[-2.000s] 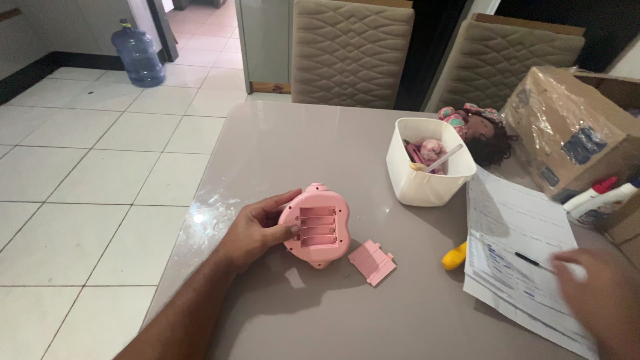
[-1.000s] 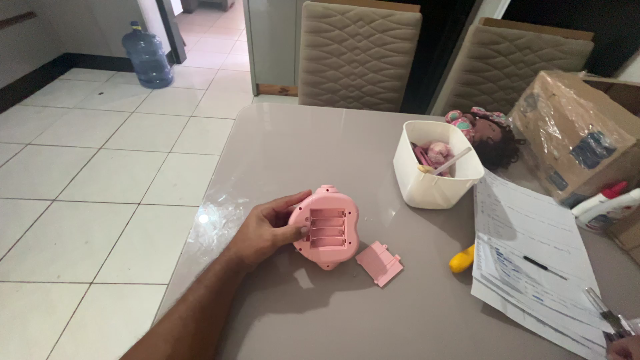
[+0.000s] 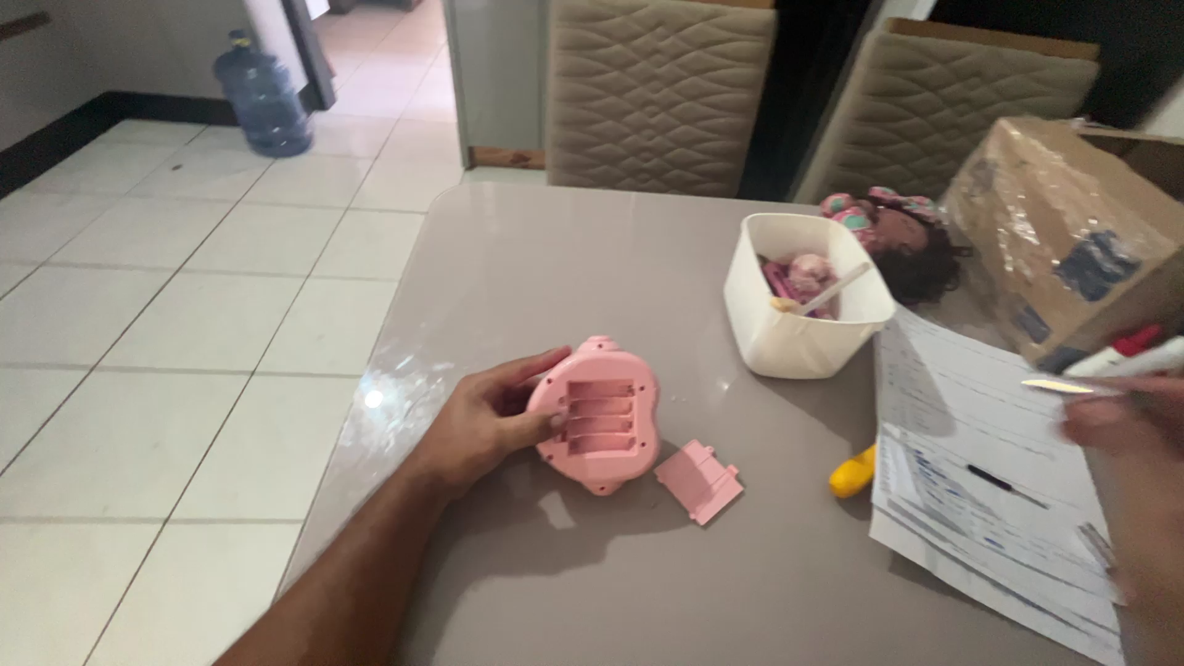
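My left hand (image 3: 490, 416) grips the left side of a pink plastic toy (image 3: 601, 472), whose underside faces up. Its battery compartment (image 3: 601, 418) is uncovered, and no batteries show in its slots. Just right of the toy lies a pink battery cover (image 3: 700, 482), flat on the table. At the right edge, my right hand (image 3: 1110, 425) is blurred above the papers, with a thin, shiny pointed object (image 3: 1059, 386) at its fingers; its kind cannot be told.
A white plastic bin (image 3: 795, 347) holds small items. Behind it lie a doll (image 3: 902, 240) and a wrapped cardboard box (image 3: 1064, 222). Written papers (image 3: 990, 416) bear a black screwdriver-like tool (image 3: 994, 479); a yellow handle (image 3: 853, 472) sticks out beside them. Chairs (image 3: 661, 92) stand behind the table.
My right hand, mostly out of view at the right edge one second ago, is back over the papers with a shiny object. The left hand still holds the toy in place.
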